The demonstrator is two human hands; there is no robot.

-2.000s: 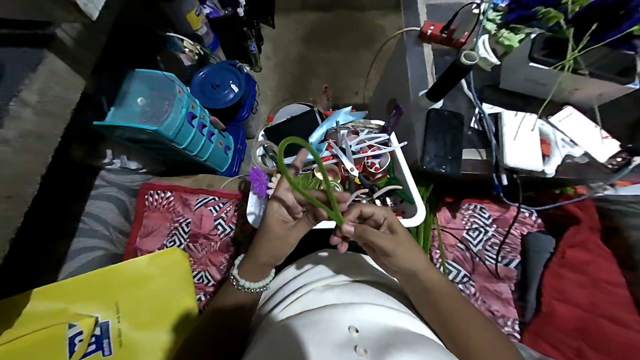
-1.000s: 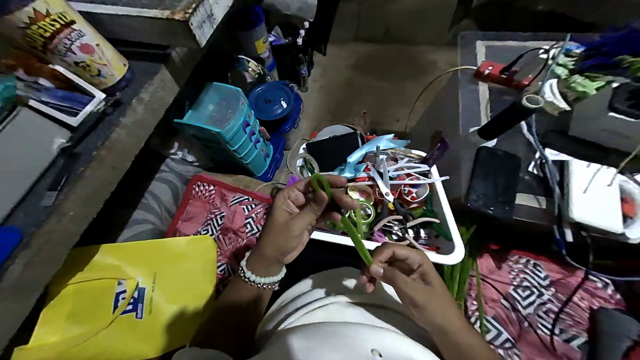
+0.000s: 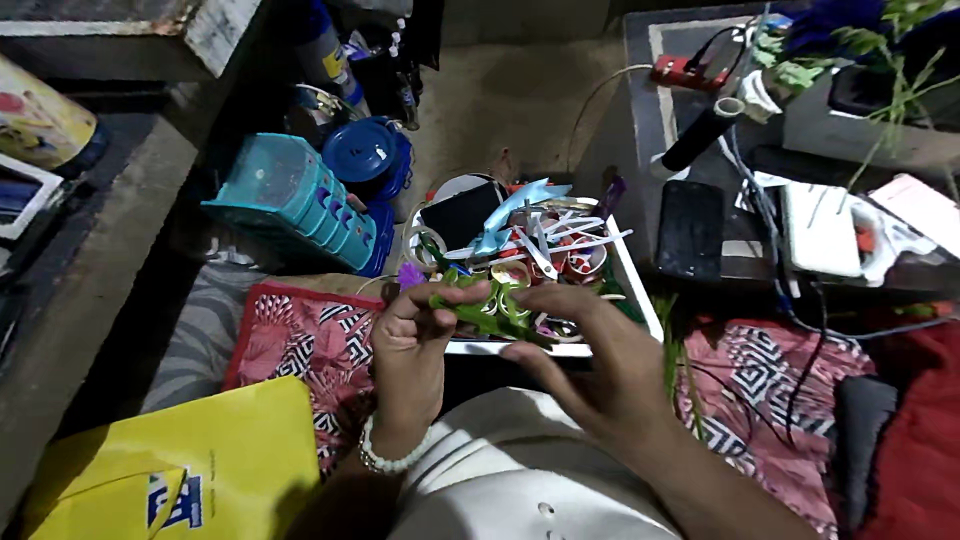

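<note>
My left hand (image 3: 416, 337), with a beaded bracelet at its wrist, holds a green leaf-like strip (image 3: 491, 321) between thumb and fingers. My right hand (image 3: 592, 345) is at the strip's right end, thumb and forefinger apart; whether they touch it is unclear. Beyond both hands lies a white plastic basket (image 3: 637, 289), filled with scissors (image 3: 538, 251), white plastic ties, tape rolls, a light blue ribbon (image 3: 517, 210) and a dark flat object (image 3: 461, 216).
At left are a teal drawer unit (image 3: 292, 199), a blue lidded container (image 3: 360, 150) and a yellow bag (image 3: 187, 450). On the right table (image 3: 645, 97) lie a black phone (image 3: 690, 231), cables and a red power strip (image 3: 690, 73). Patterned red cloth flanks my lap.
The green strip, bent in a loop two seconds ago, is now held crosswise and flatter. My right hand's thumb and forefinger have spread apart.
</note>
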